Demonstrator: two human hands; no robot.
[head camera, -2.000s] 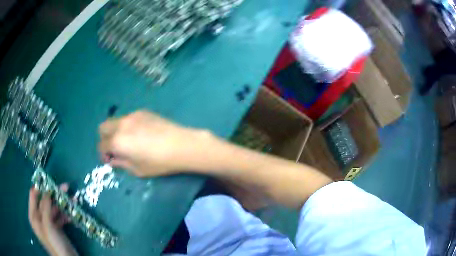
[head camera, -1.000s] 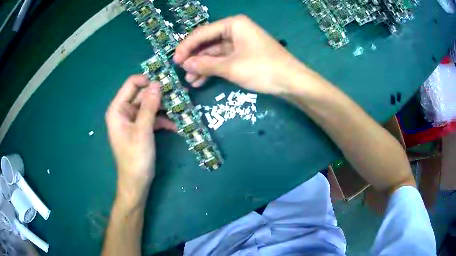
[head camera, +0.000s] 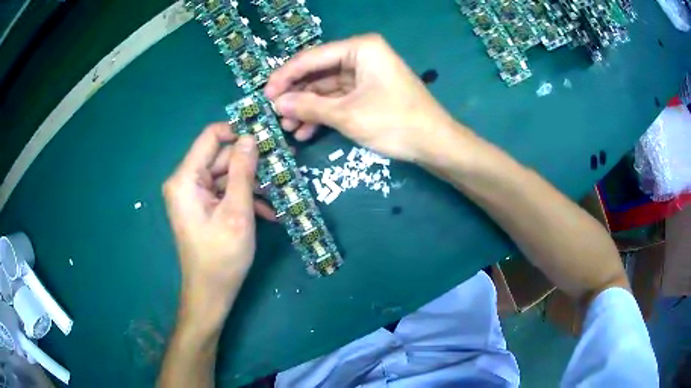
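A long green circuit board strip (head camera: 284, 186) lies slanted in front of me. My left hand (head camera: 216, 201) grips its left edge between thumb and fingers. My right hand (head camera: 356, 95) is at the strip's upper right edge, thumb and forefinger nearly together; whether a small part is between them I cannot tell. A loose pile of small white parts (head camera: 354, 176) lies on the mat just right of the strip. Two more board strips (head camera: 236, 42) lie beyond my hands, one close to the held strip's far end.
Stacked circuit board strips (head camera: 530, 30) lie at the far right. Black bits (head camera: 598, 160) are near the right edge. White rolls (head camera: 30, 307) are at the lower left. A red bin (head camera: 633, 204) with clear plastic and cardboard boxes (head camera: 530, 282) stand below the bench at right.
The view has swung since the oldest frame, where my right hand was beyond the white pile. Since one second ago, the held strip and my left hand have shifted slightly right and nearer.
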